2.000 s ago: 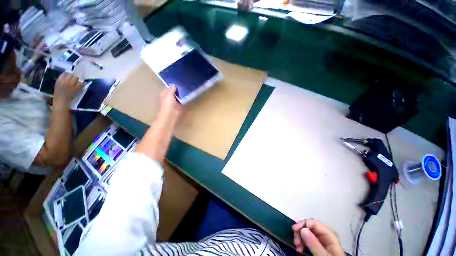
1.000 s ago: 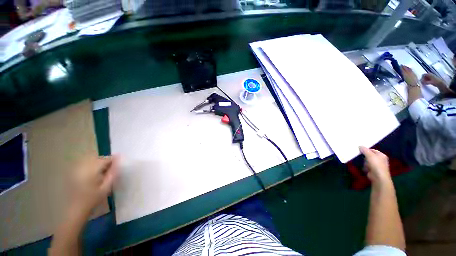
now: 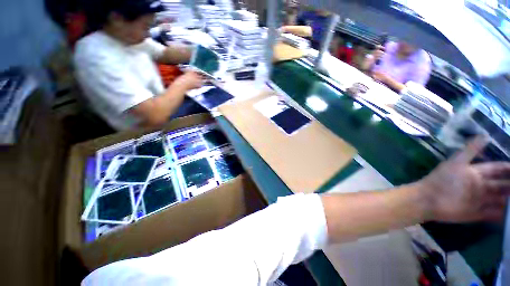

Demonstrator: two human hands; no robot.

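My left hand (image 3: 470, 181) is at the right edge, blurred, with thumb and fingers apart and the fingertips near the picture's rim; nothing shows in it. My right hand is not in view. A screen unit (image 3: 290, 120), half white and half dark, lies flat on the brown cardboard sheet (image 3: 279, 151). The soldering gun (image 3: 433, 269) lies at the lower right, blurred and partly cut off by the bottom edge. The pale board (image 3: 363, 257) is partly hidden under my forearm.
An open carton (image 3: 184, 223) full of white-framed screen units stands below left of the bench. A person in a white shirt (image 3: 114, 75) works at the left with a panel. Another person (image 3: 404, 61) sits across the green bench (image 3: 335, 109). Paper stacks (image 3: 423, 106) stand at the back right.
The view has swung left, bringing the carton and neighbouring worker into view. My left arm now reaches across to the right. My right hand and the white sheets it touched have left view.
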